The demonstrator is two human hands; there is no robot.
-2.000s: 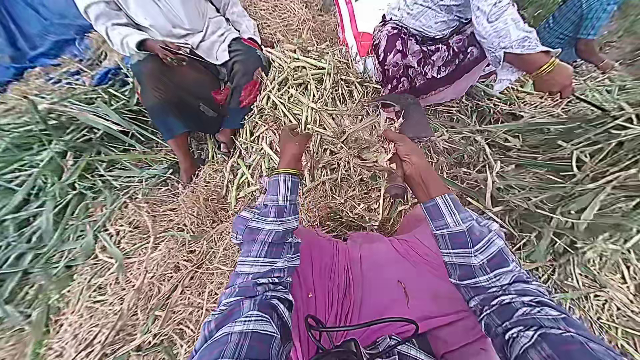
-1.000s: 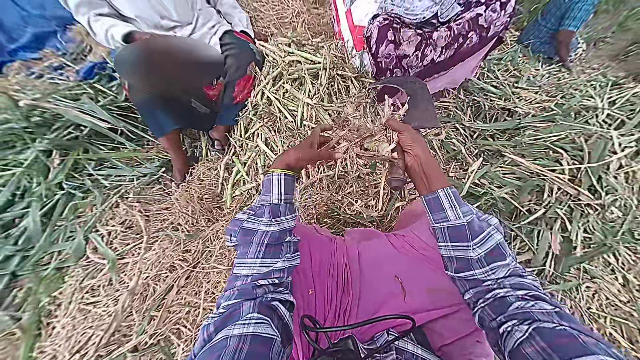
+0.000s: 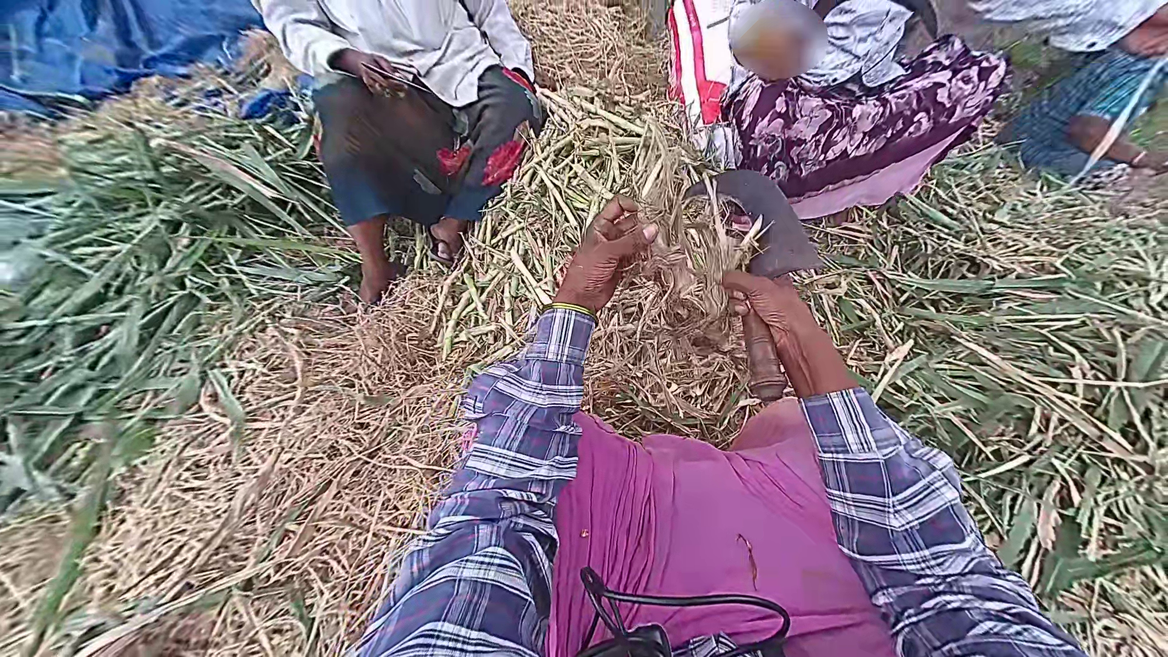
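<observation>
My left hand [image 3: 610, 254] is raised over a pile of cut green stalks [image 3: 566, 173], its fingers curled and apart; whether a thin strand lies between them is hard to tell. To its right, my right hand [image 3: 771, 315] grips a bunch of dry husks and fibres [image 3: 698, 265] between thumb and fingers. Against that hand is the wooden handle [image 3: 763, 356] of a sickle, whose broad dark curved blade [image 3: 780, 228] rises beyond the fingers. Part of the handle is hidden behind the hand. Dry straw lies beneath both hands, in front of my pink cloth [image 3: 703, 529].
A person in a white shirt [image 3: 411, 36] sits ahead on the left, another in a floral purple skirt [image 3: 858, 128] on the right by a red and white sack [image 3: 698, 73]. A third person is at far right. Leafy green stalks [image 3: 164, 246] and a blue tarp [image 3: 128, 41] lie left.
My left hand has moved up and away from my lap since one second ago. My right hand remains by the sickle handle. The person at far right has come further into view.
</observation>
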